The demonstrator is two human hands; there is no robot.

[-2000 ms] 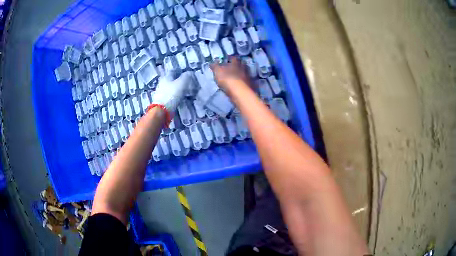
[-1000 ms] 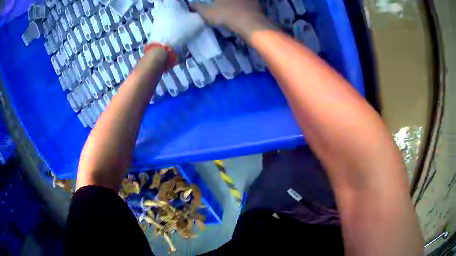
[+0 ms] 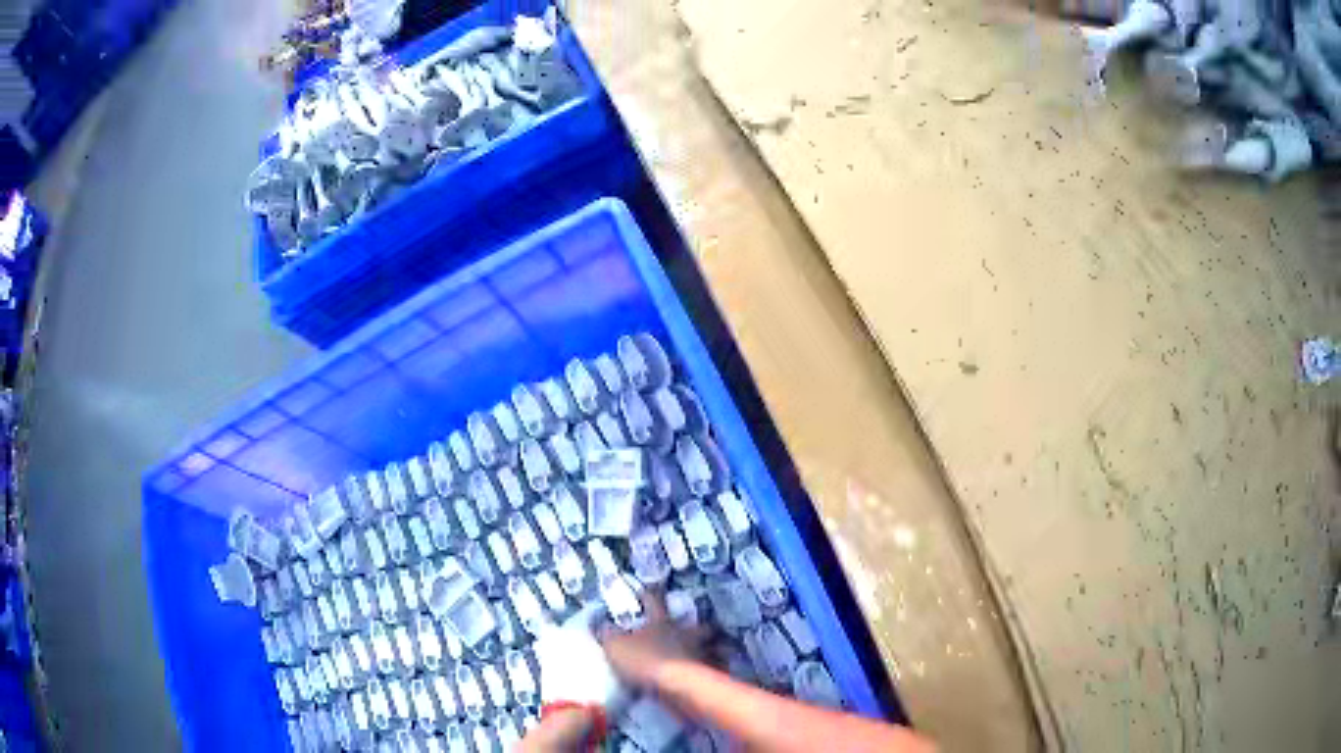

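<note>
A large blue crate (image 3: 662, 302) holds rows of small grey connectors (image 3: 419, 647). A few connectors (image 3: 613, 493) lie loose on top of the rows. My left hand (image 3: 577, 662), in a white glove with an orange cuff, is low among the connectors at the crate's right half. My bare right hand (image 3: 662, 647) is beside it, dark and blurred. The hands nearly touch. The fingers of both are hidden or too blurred to tell what they hold.
A second blue crate (image 3: 441, 199) with pale grey parts stands beyond the first. The cardboard-covered table (image 3: 941, 353) curves along the right, with its taped edge beside the crate. Grey figure parts (image 3: 1250, 74) lie on it at the top right. Grey floor shows at left.
The view has tilted up and right, so the far crate and table show and the brown parts below are gone. Both hands remain among the connectors, now lower in the picture.
</note>
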